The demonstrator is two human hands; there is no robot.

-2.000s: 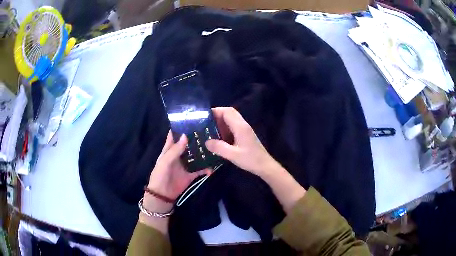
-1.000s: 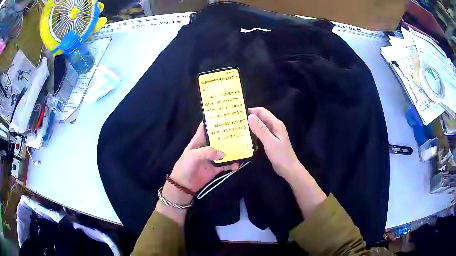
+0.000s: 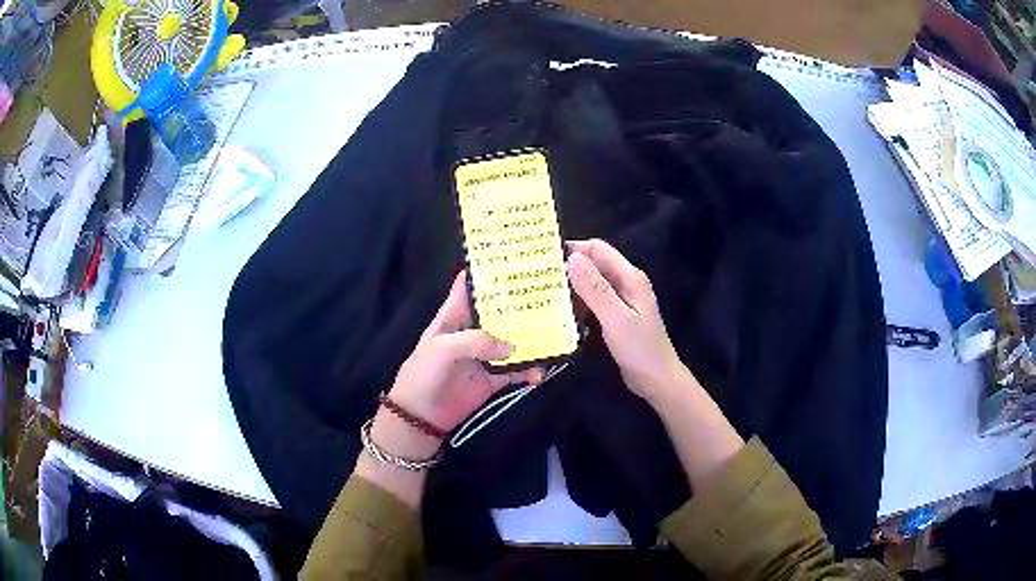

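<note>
A smartphone (image 3: pixel 514 255) with a bright yellow screen full of dark text lines is held upright over the garment. My left hand (image 3: pixel 460 363) holds its lower end, the thumb on the lower left of the screen. A thin white wrist strap (image 3: pixel 500 413) hangs from the lower end. My right hand (image 3: pixel 623 312) is at the phone's lower right edge, fingers together; whether it grips the phone is hard to tell. A black garment (image 3: pixel 727 250) lies spread beneath, with a white neck label (image 3: pixel 583 66) at the top.
A white table (image 3: pixel 148 386) bears a yellow fan (image 3: pixel 163 45), a blue bottle (image 3: pixel 176 114) and a pale crumpled item (image 3: pixel 233 187) at left. Papers with a ring (image 3: pixel 954 170) and a small dark bar (image 3: pixel 911 337) lie at right. Dark cloth with a white liner is lower left.
The phone screen has turned from dark with a keypad to yellow with text. My right thumb has left the screen for the phone's side. The view has shifted, then stayed nearly still.
</note>
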